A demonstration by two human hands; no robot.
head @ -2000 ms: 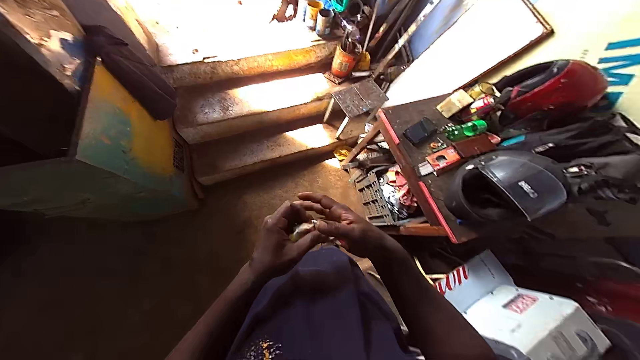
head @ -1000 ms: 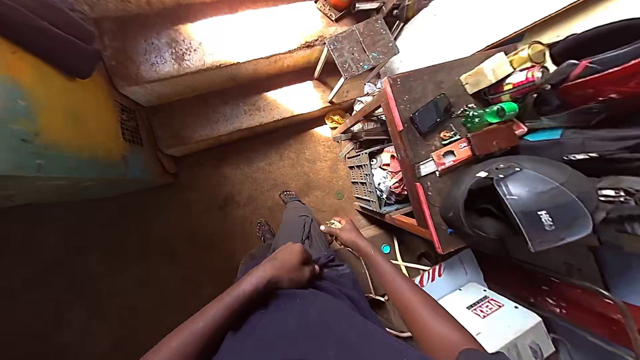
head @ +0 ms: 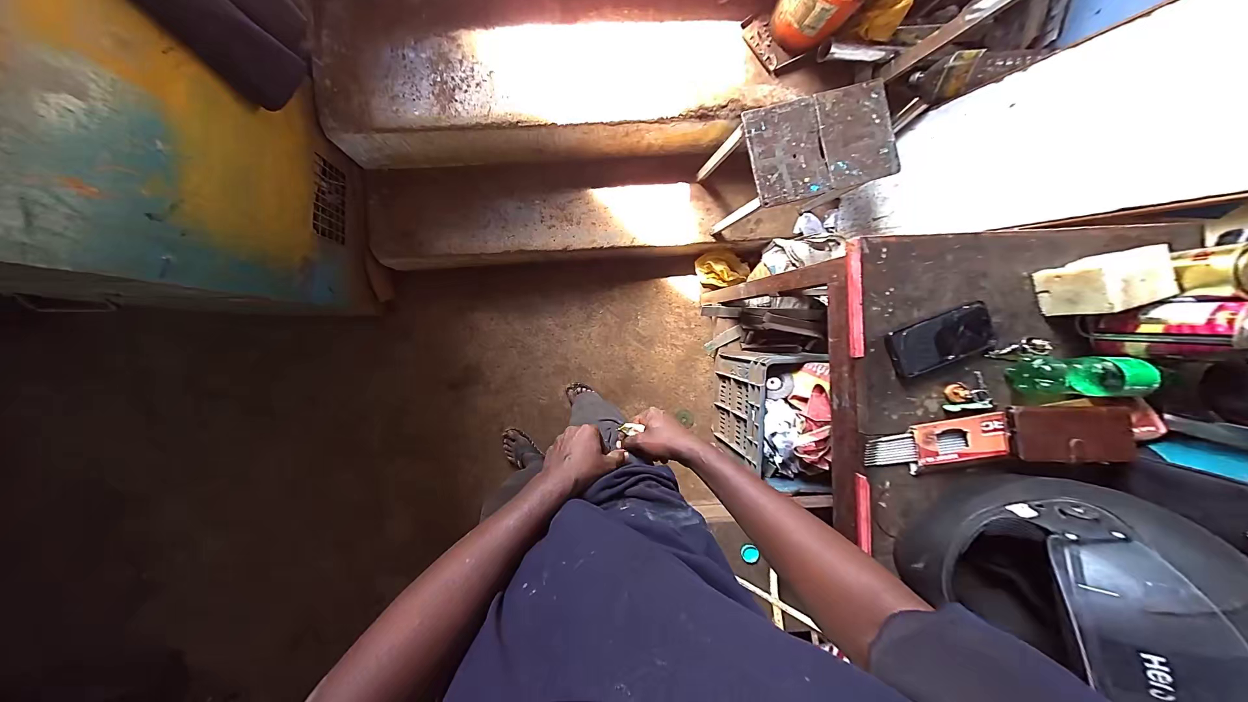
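My left hand (head: 582, 456) is closed at the front of the dark trousers (head: 639, 480), its fingers on the gathered cloth at the hem of the dark blue shirt (head: 624, 595). Close on its right, my right hand (head: 660, 436) pinches a small pale yellowish item (head: 632, 429) between thumb and fingers. What that item is cannot be told. The two hands nearly touch at the fingertips. Whether my left fingers grip the cloth or only rest on it is hard to see.
On the right, a wooden table (head: 916, 283) bears a phone (head: 939, 339), a green plastic bottle (head: 1082, 376), an open packet of rods (head: 936, 442) and a black helmet (head: 1072, 546). Beside it are a grey plastic crate (head: 741, 405) and a paint-spattered stool (head: 821, 141). Concrete steps (head: 526, 219) rise ahead.
Two seconds ago both hands were together, raised in front of the body, around a small pale item. They have moved down to the trousers, and the right hand still has a pale item. The view has tilted downward.
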